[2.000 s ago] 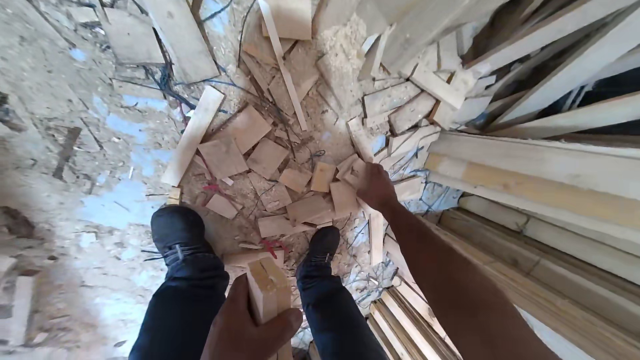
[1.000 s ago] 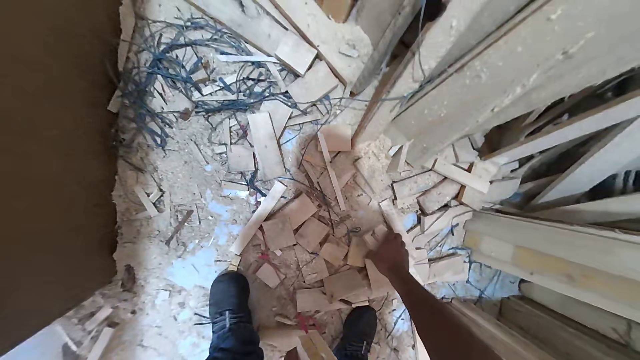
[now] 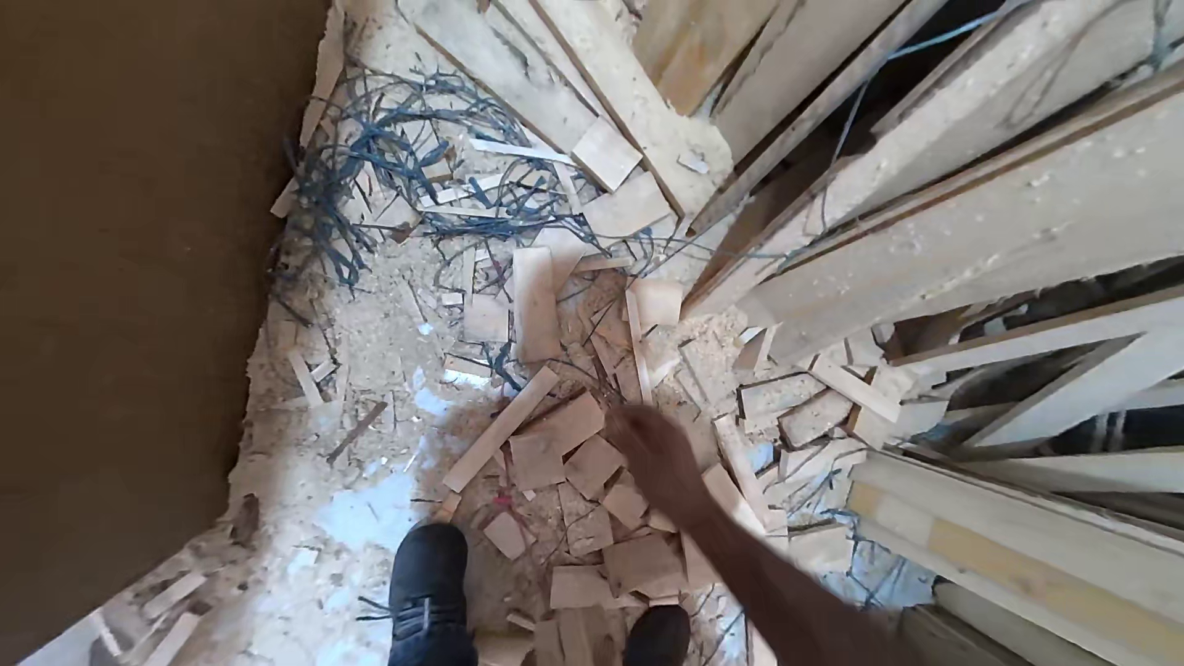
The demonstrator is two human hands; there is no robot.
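Note:
Square wood offcuts point(image 3: 566, 421) lie in a loose pile on the sawdust floor in front of my shoes. My right hand point(image 3: 652, 453) reaches down over the pile's upper right side, with its fingertips beside a square offcut and a thin wood strip point(image 3: 640, 347). Its fingers are blurred, and whether they grip anything is unclear. A longer narrow offcut point(image 3: 501, 430) lies slantwise left of the hand. Stacked wood blocks point(image 3: 575, 638) show at the bottom edge between my shoes, but my left hand is out of the frame.
Leaning boards point(image 3: 971, 222) and stacked planks point(image 3: 1017, 555) stand on the right. Tangled blue strapping point(image 3: 398, 139) lies at the upper left, beside a large brown panel point(image 3: 139, 259). My dark shoes point(image 3: 428, 573) stand at the bottom among scraps.
My right hand has moved from the pile's right side to its upper part. My left hand, seen holding wood blocks two seconds ago, has left the view. The view has shifted forward.

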